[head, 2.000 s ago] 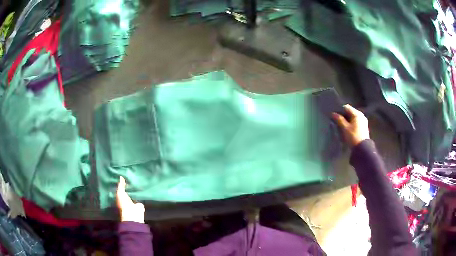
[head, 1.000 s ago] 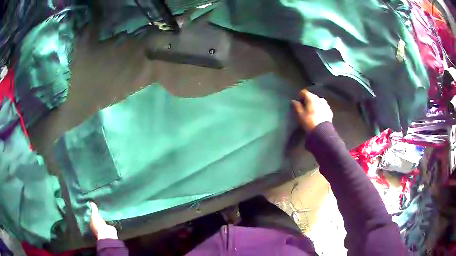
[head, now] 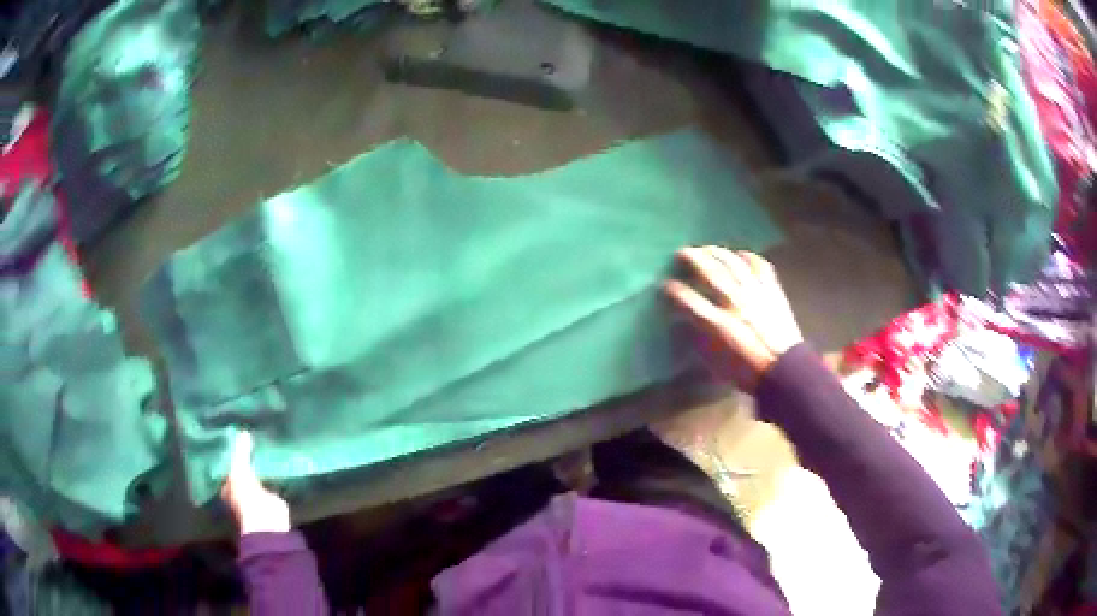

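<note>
A large green garment panel lies across the dark table in front of me, its curved notch on the far edge. A patch pocket shows near its wide left end. My left hand is at the panel's near left corner, thumb on top, the other fingers hidden by the cloth, gripping the edge. My right hand lies on the panel near its right end, fingers somewhat spread and pressing on the cloth; it is slightly blurred.
The cutter base plate lies on the table beyond the panel. A loose green pile is at left over red cloth. Ragged green pieces are at far left. Green pieces drape at right, beside mixed scrap cloth.
My right hand has let go of the panel's narrow right end and moved down onto its surface. That end now lies flat and uncovered. My left hand stays at the left corner.
</note>
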